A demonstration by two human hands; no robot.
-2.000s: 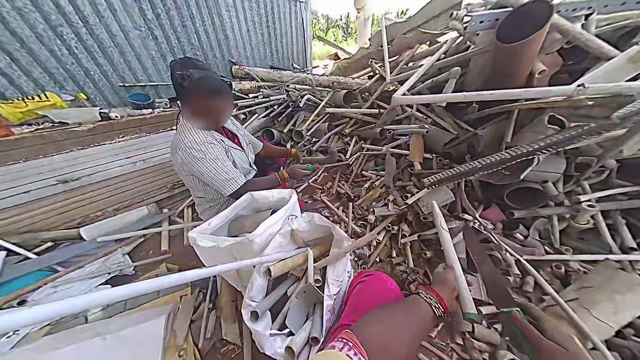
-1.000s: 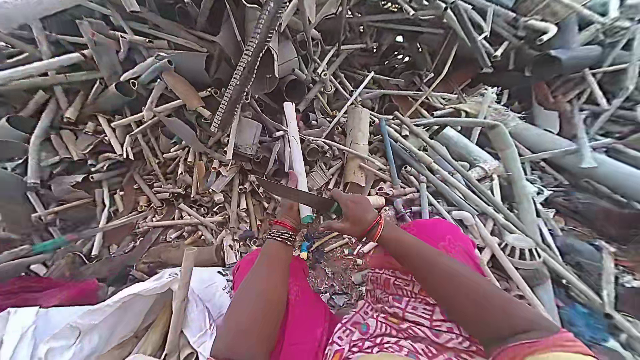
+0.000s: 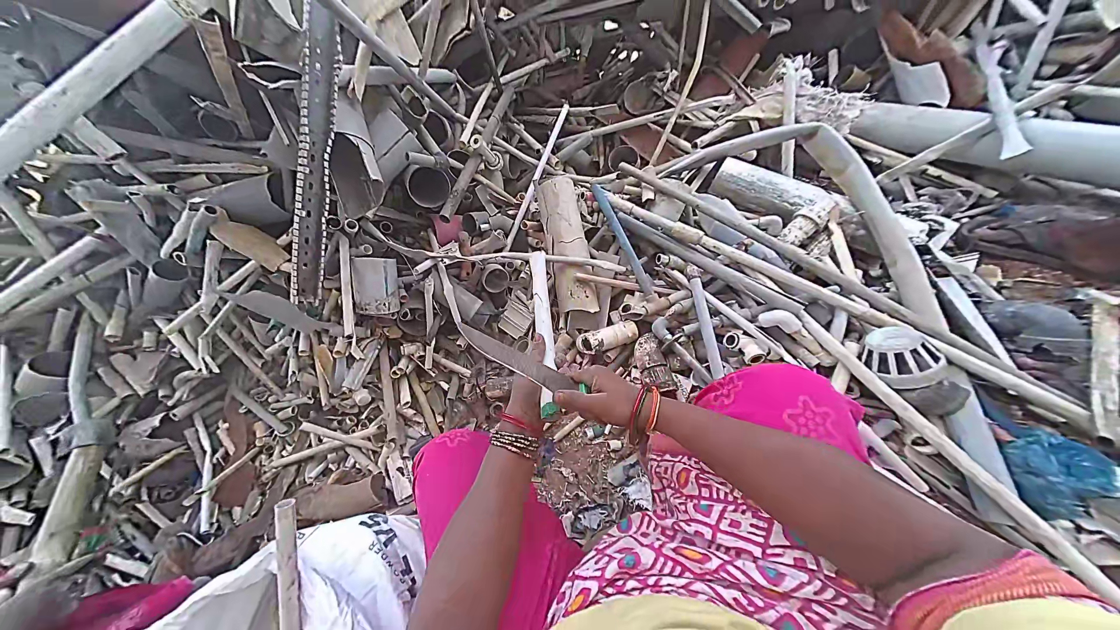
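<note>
My left hand (image 3: 527, 394) is closed around a white plastic pipe (image 3: 542, 306), which stands out forward from it, with a green piece (image 3: 549, 409) at its near end. My right hand (image 3: 605, 395) grips the handle of a long dark metal blade (image 3: 512, 357); a bit of green shows at the grip. The blade lies across the pipe just above my left hand and points to the upper left. Whether its edge touches the pipe cannot be told. Around both hands lie short cut pipe pieces (image 3: 610, 337) and fittings.
A heap of scrap pipes surrounds me. Long thin pipes (image 3: 840, 350) slant down to the right, near a grey drain cap (image 3: 901, 354). A perforated strip (image 3: 315, 157) stands at the upper left. A white sack (image 3: 359, 560) with an upright pipe (image 3: 286, 560) is at the lower left.
Two seconds ago the view faced left, towards a seated person and the filled sack; it has swung to the heap. Since one second ago both hands stay together with pipe and blade.
</note>
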